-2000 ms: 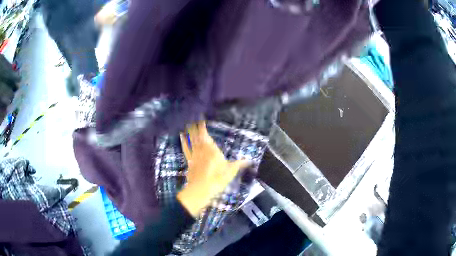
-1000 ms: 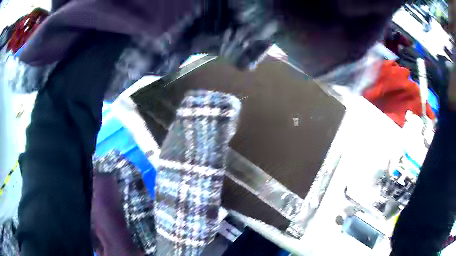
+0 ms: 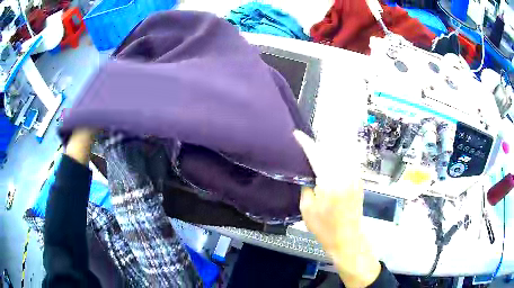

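The garment body (image 3: 191, 93), dark purple side up, lies over the dark panel and the white table, left of the overlock machine. Its serged edge (image 3: 248, 169) curves along an opening facing me. A plaid sleeve (image 3: 135, 197) hangs from it over the table's front edge. My left hand (image 3: 80, 145) is at the garment's left edge, its fingers hidden under the purple cloth, holding it. My right hand (image 3: 332, 208) is at the garment's right edge by the serged seam, thumb on top, pinching the cloth. The overlock machine (image 3: 417, 107) stands right of my right hand.
A red cone (image 3: 500, 190) and a slim dark tool (image 3: 487, 219) are at the far right. Dark lint waste (image 3: 442, 225) lies on the table. Teal cloth (image 3: 265, 19) and rust-red cloth (image 3: 389, 25) lie behind. A blue bin (image 3: 118, 22) is at the back left.
The garment has come down from close before the camera and now lies spread on the table. Both hands have come into view at its left and right edges, and the machine shows more fully.
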